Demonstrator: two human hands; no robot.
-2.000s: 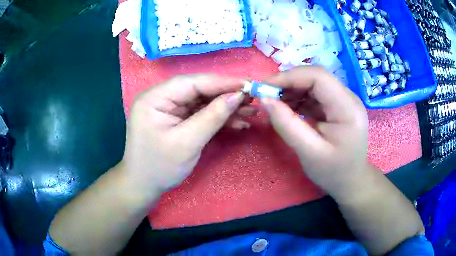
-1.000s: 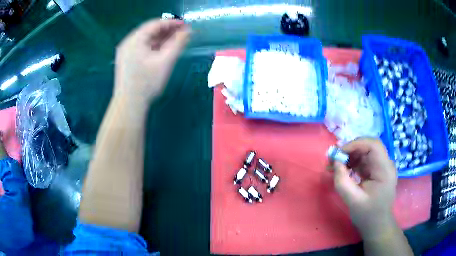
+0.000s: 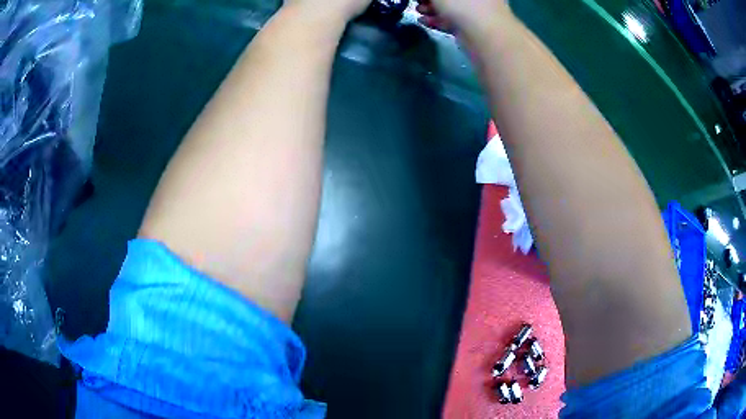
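Observation:
Both my arms reach to the top edge of the view. My left hand [image 3: 331,6] is cut off by the edge, beside a round black unit [image 3: 388,10]. My right hand [image 3: 462,11] is also mostly cut off, just right of the unit, with a small white bit at its fingertips. I cannot tell what either hand holds. Several small silver-and-black cylinders [image 3: 507,362] lie loose on the red mat [image 3: 511,286], left of my right forearm.
A crinkled clear plastic bag [image 3: 41,164] lies at the far left. White paper [image 3: 496,164] lies on the mat's upper left edge. A blue bin [image 3: 687,254] shows partly behind my right forearm. The dark green surface [image 3: 393,245] lies between my arms.
The view has swung left and forward. My right hand has left the mat area and reached up beside my left hand at the black unit. The bins have shifted right, mostly hidden.

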